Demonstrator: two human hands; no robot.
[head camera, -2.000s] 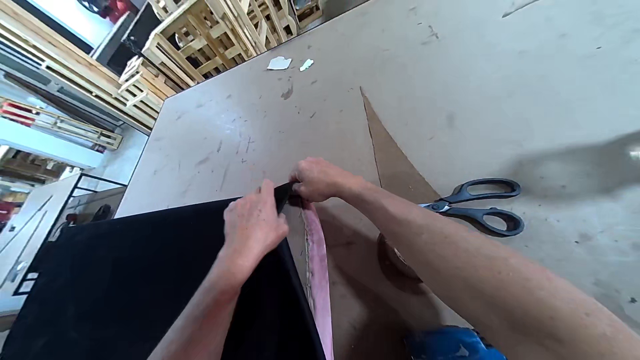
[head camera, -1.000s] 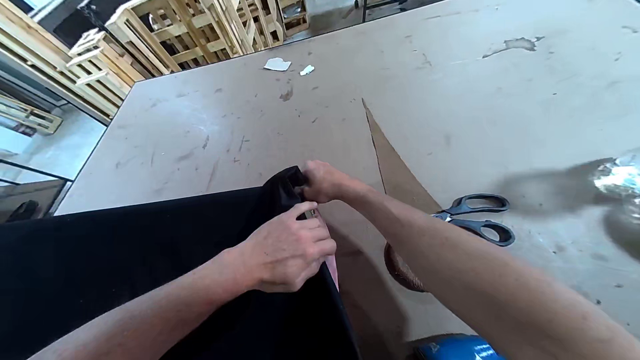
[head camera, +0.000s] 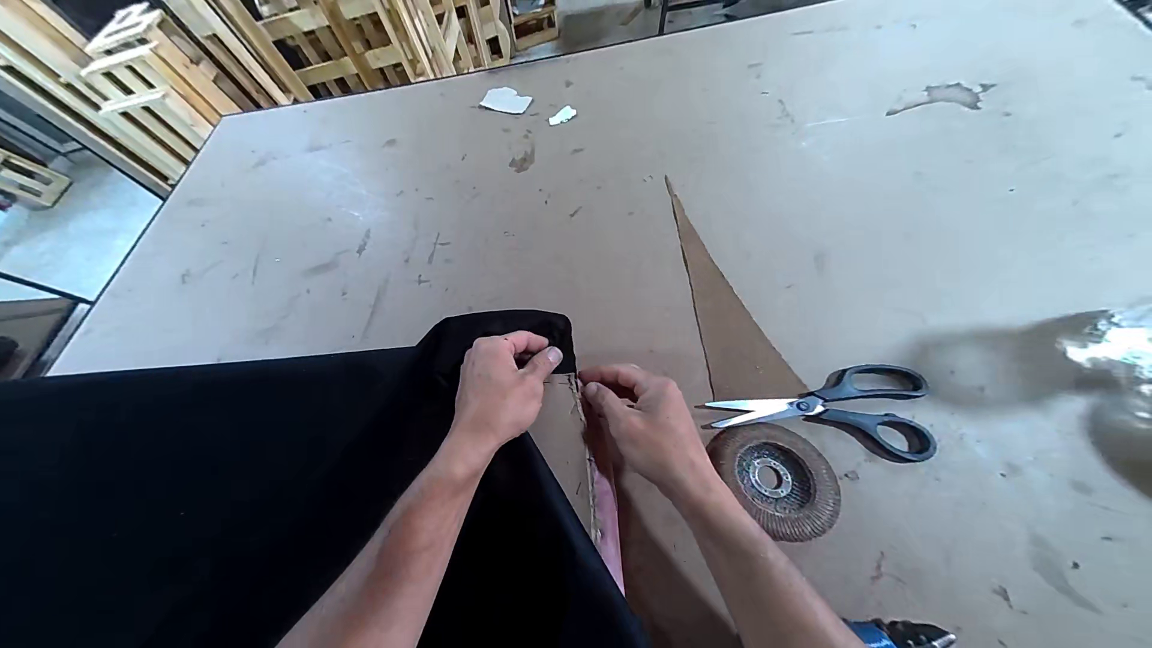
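Black fabric (head camera: 225, 486) covers a flat piece at the lower left, its corner folded back over itself. Beneath the fold a brown board edge (head camera: 569, 441) shows, with pink material (head camera: 608, 522) along its right side. My left hand (head camera: 504, 382) pinches the folded fabric near the corner between thumb and fingers. My right hand (head camera: 643, 418) is at the board's corner just right of it, thumb and forefinger close together at the edge; whether they grip anything is not clear. Scissors (head camera: 814, 407) with dark handles lie slightly open to the right, above a flap disc (head camera: 776, 481).
A pointed brown cardboard offcut (head camera: 729, 333) lies beyond the scissors. Two white scraps (head camera: 506, 101) rest near the worktable's (head camera: 432, 207) far edge. Wooden frames (head camera: 360, 45) stand behind it. A blue object (head camera: 871, 633) is at the bottom edge, and shiny clear material (head camera: 1116, 351) at the right.
My hands have come apart at the corner, where they were close together. The corner fabric now lies folded back, baring the board edge. The flap disc, earlier mostly behind my right arm, is in full view.
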